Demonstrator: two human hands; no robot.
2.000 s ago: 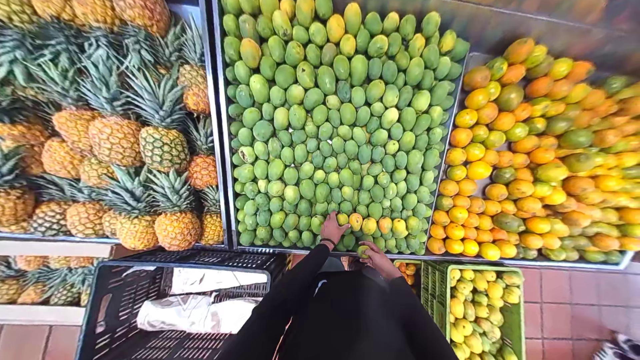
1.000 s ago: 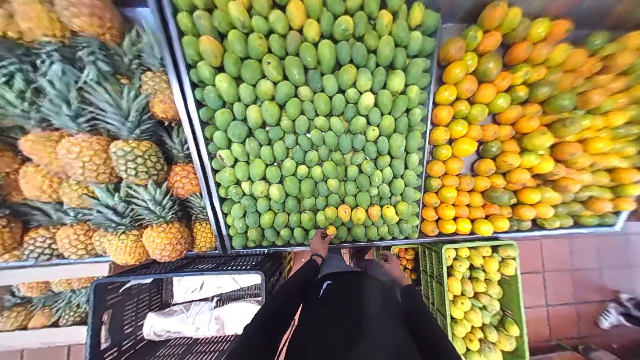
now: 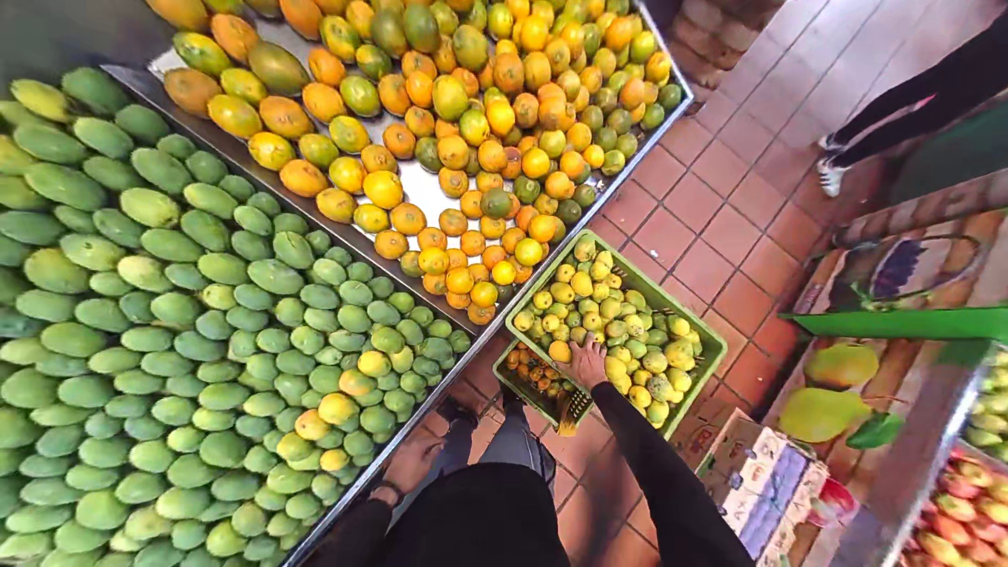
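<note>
My right hand reaches over the near side of a green plastic crate of yellow-green fruit, its fingers on the fruit beside a more orange one. Whether it grips any is unclear. My left hand hangs by my leg, near the metal edge of the stand; it is blurred, and no fruit shows in it. Left of it lie rows of green mangoes, with a short line of yellow-orange ones near the front edge.
Orange and yellow fruit fills the neighbouring metal stand. A smaller green crate of small orange fruit adjoins the large one. Cardboard boxes stand at the lower right. A person's legs are on the tiled floor, upper right.
The view has swung right. My right hand has moved from the mango stand's front edge to the crate of yellow-green fruit. My left hand has left the mangoes and is down by my leg.
</note>
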